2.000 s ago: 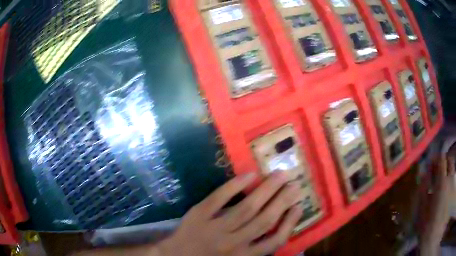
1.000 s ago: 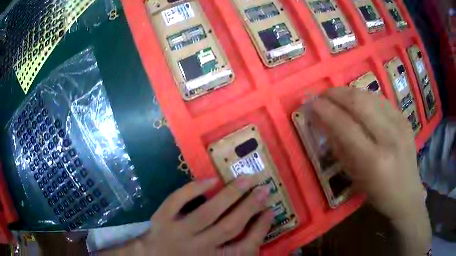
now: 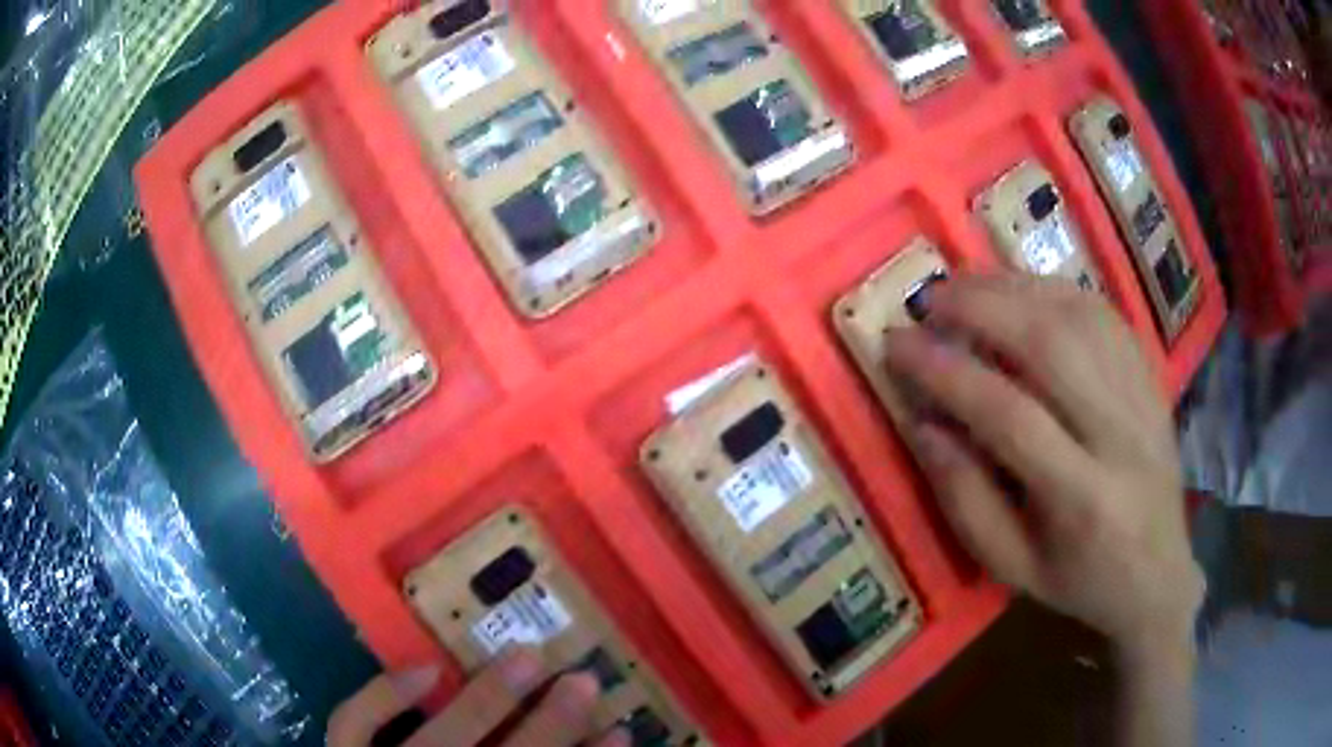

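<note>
Gold phone housings, each with a dark oval window, white label and green board, lie in a red tray (image 3: 548,416). My right hand (image 3: 1045,438) is over one housing (image 3: 872,314) in the near row, its bent fingertips touching near the dark window; whether they pinch a small piece is hidden. My left hand (image 3: 482,715) is cut off by the bottom edge, its spread fingers resting on the lower part of the nearest left housing (image 3: 475,569). Another housing (image 3: 782,525) lies untouched between the hands, with a white strip at its top end.
Left of the tray, clear plastic film (image 3: 110,511) with small black pieces lies on the dark green mat (image 3: 205,423). A pale yellow sheet (image 3: 110,95) with dark rows is at the upper left. Another red tray (image 3: 1242,132) is at the upper right.
The view has shifted right, so the tray appears further left. My right hand has moved from the second near-row housing to the third. My left hand stays on the first housing, now lower in view.
</note>
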